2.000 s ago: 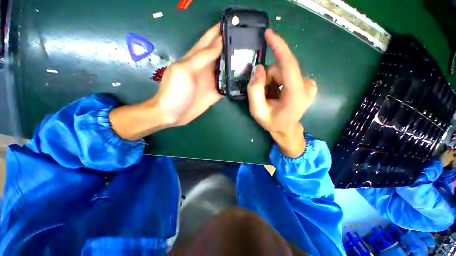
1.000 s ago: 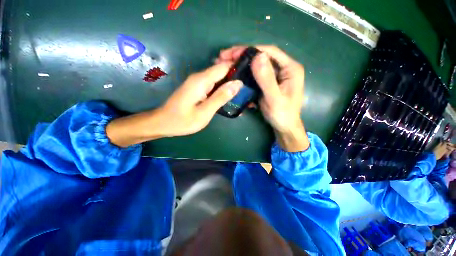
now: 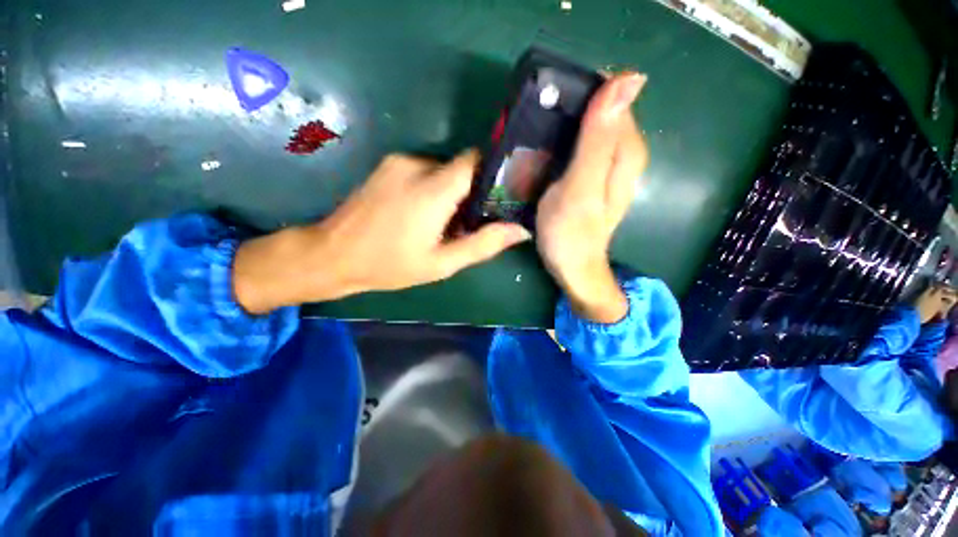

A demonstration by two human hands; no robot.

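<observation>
A dark phone unit (image 3: 538,131) is held tilted above the green bench, its back with the pale camera hole and battery opening facing up. A little green shows at its lower end and red at its left edge. My left hand (image 3: 415,218) grips its lower left end, with the thumb at the bottom edge. My right hand (image 3: 594,184) lies along its right side, fingers extended and palm against the edge. The undersides of the phone and the fingers behind it are hidden.
A blue-violet triangle (image 3: 256,79) and a cluster of small red parts (image 3: 312,136) lie at left on the bench (image 3: 399,84). A glossy black blister tray (image 3: 819,226) is at right. A whitish rail (image 3: 751,34) runs behind. Another person's blue sleeve (image 3: 840,414) is at lower right.
The phone has turned from a tilted, mostly covered pose to back face up, and lies slightly higher. My right hand has opened from around it to lie along its right side.
</observation>
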